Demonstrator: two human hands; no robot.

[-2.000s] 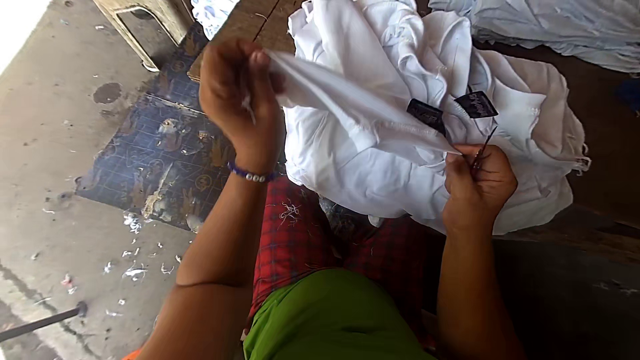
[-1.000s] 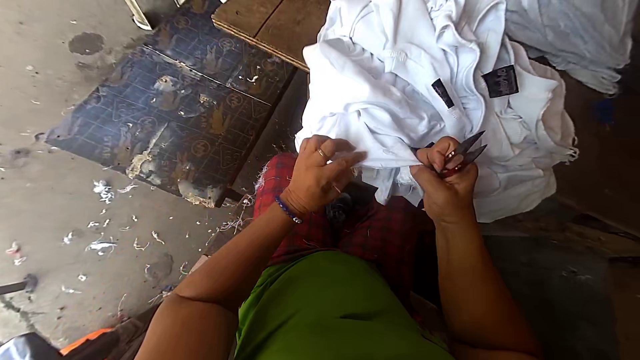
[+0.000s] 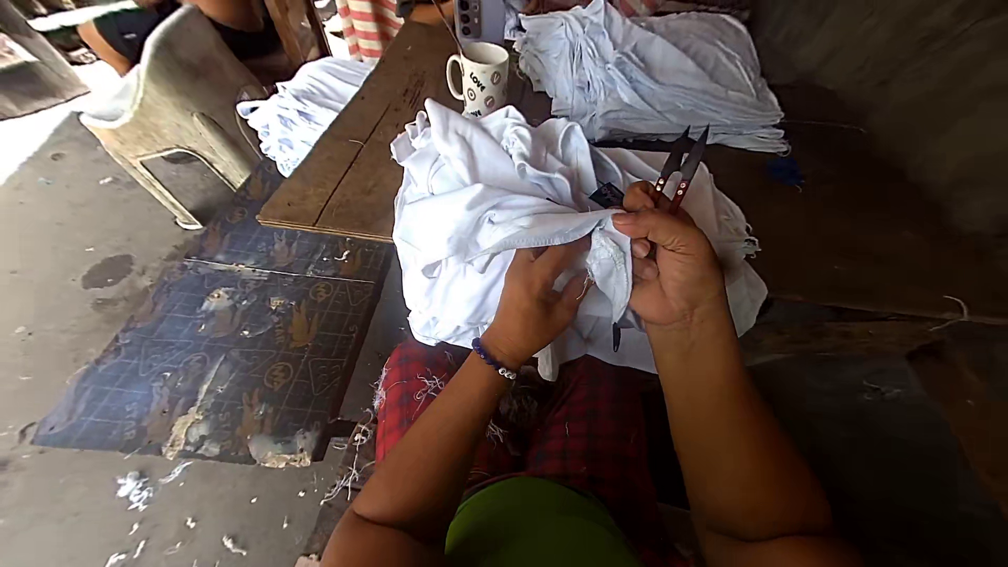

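White garments (image 3: pixel 480 213) with a dark neck label (image 3: pixel 606 195) lie heaped at the table's near edge, partly over my lap. My left hand (image 3: pixel 539 295) is at the near side of the heap, its fingers partly under a seamed edge of the cloth. My right hand (image 3: pixel 669 252) pinches that same edge between thumb and fingers. Thread snips (image 3: pixel 683 169) rest in my right hand too, their two dark blades apart and pointing up and away from me. Loose threads hang from the cloth near my left fingertips.
Behind the heap stand a white mug (image 3: pixel 482 79) and a phone (image 3: pixel 479 20). More folded white cloth (image 3: pixel 646 67) lies at the back right, another stack (image 3: pixel 303 110) at the left. A plastic chair (image 3: pixel 177 102) and a seated person are further left. A dark printed board (image 3: pixel 260 354) juts out at the left.
The view has tilted up, bringing the mug into sight. The snips now point away from me, and my left hand has moved in against the cloth near my right hand.
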